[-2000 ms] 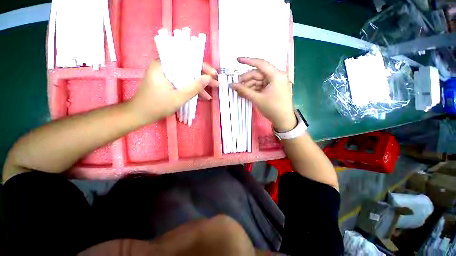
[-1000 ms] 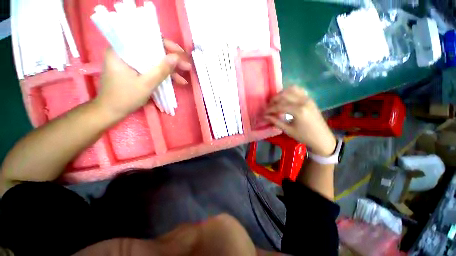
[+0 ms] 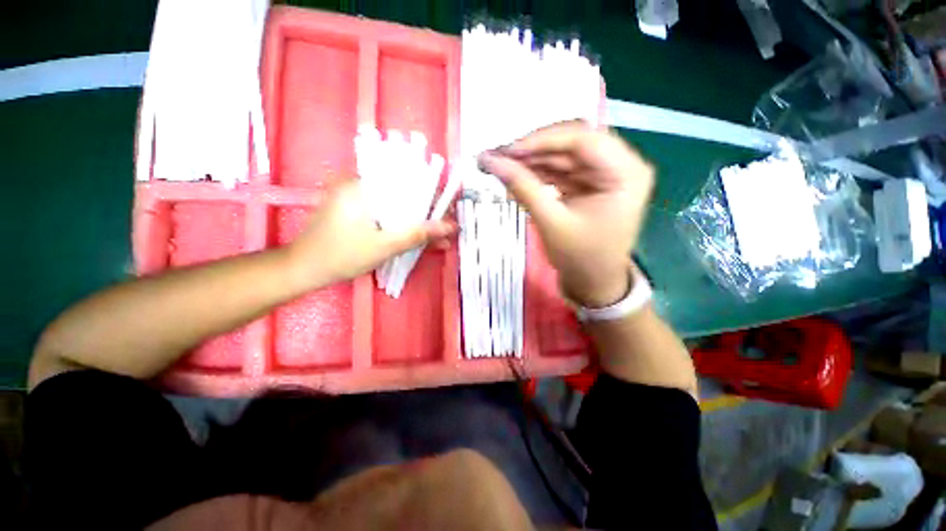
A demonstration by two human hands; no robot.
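My left hand grips a fanned bunch of white sticks above the middle of the pink foam tray, pale ends away from me. One stick at the bunch's right side leans toward my right fingertips. My right hand is above the tray's right part, thumb and forefinger close together; whether they pinch a stick end is unclear. White sticks lie side by side in a near compartment, just below my right fingertips. More fill the far right compartment, and others lie at the far left.
The tray lies on a green bench top with a pale stripe. To the right are a clear plastic bag with a white stack and a white box. A red stool and cartons stand beyond the bench edge. A thin dark wire shows at the tray's near edge.
My right hand has moved from the tray's near right corner up to the divider beside the bunch. My left hand still holds the bunch. The whole view has shifted.
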